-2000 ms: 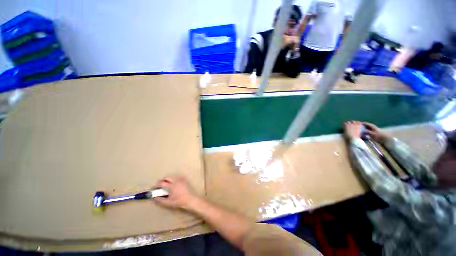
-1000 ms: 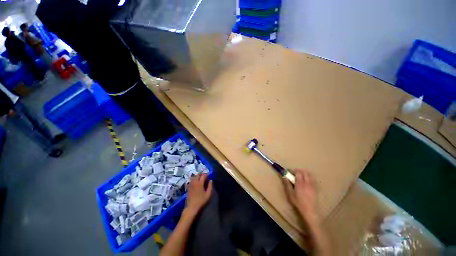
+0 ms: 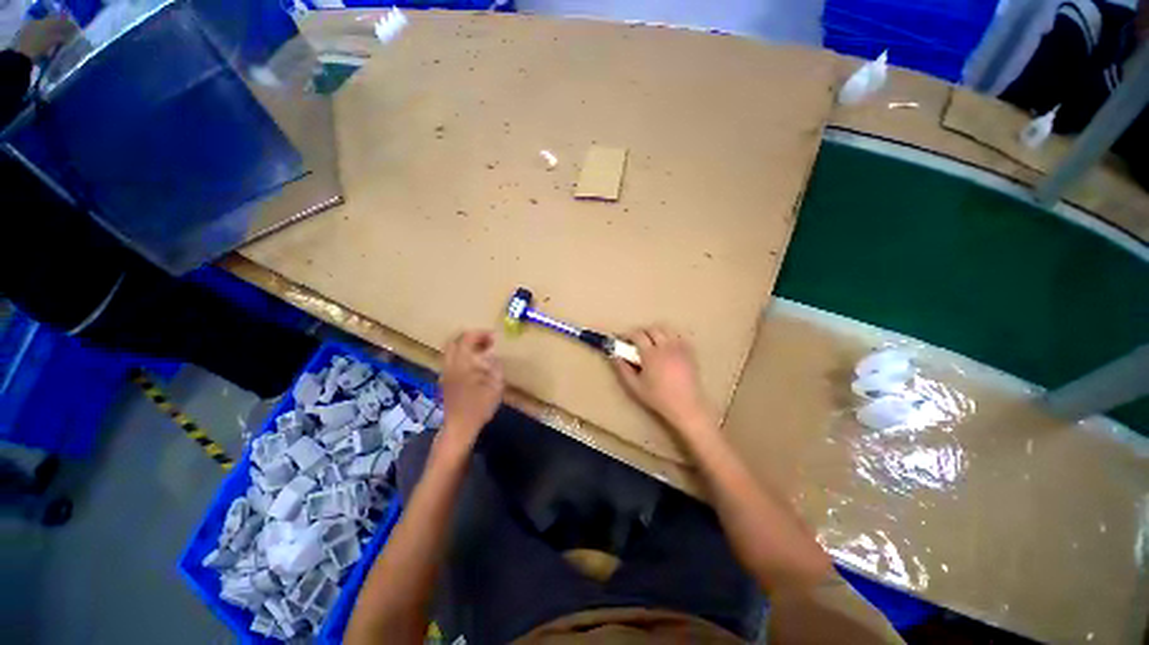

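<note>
The mallet [image 3: 561, 328] lies on the tan cardboard sheet [image 3: 668, 239], its black and yellow head to the left and its whitish grip end to the right. My right hand [image 3: 658, 368] is on the grip end. My left hand [image 3: 473, 378] is over the near edge of the cardboard, left of the mallet, fingers bent; whether it holds something small cannot be told. The blue tote [image 3: 208, 554], heaped with light-grey plastic parts [image 3: 309, 485], is low at the left, beside my knee.
A small cardboard piece [image 3: 601, 174] and a small white bit [image 3: 548, 159] lie on the sheet. A person in dark clothes is by a metal box [image 3: 177, 139] at left. The green belt [image 3: 945, 258] runs at right. White plastic pieces [image 3: 888, 391] lie on the film-covered bench.
My left hand has moved from the tote up to the bench edge. My right hand stays at the mallet's grip. The small cardboard piece now shows on the sheet. The view has shifted.
</note>
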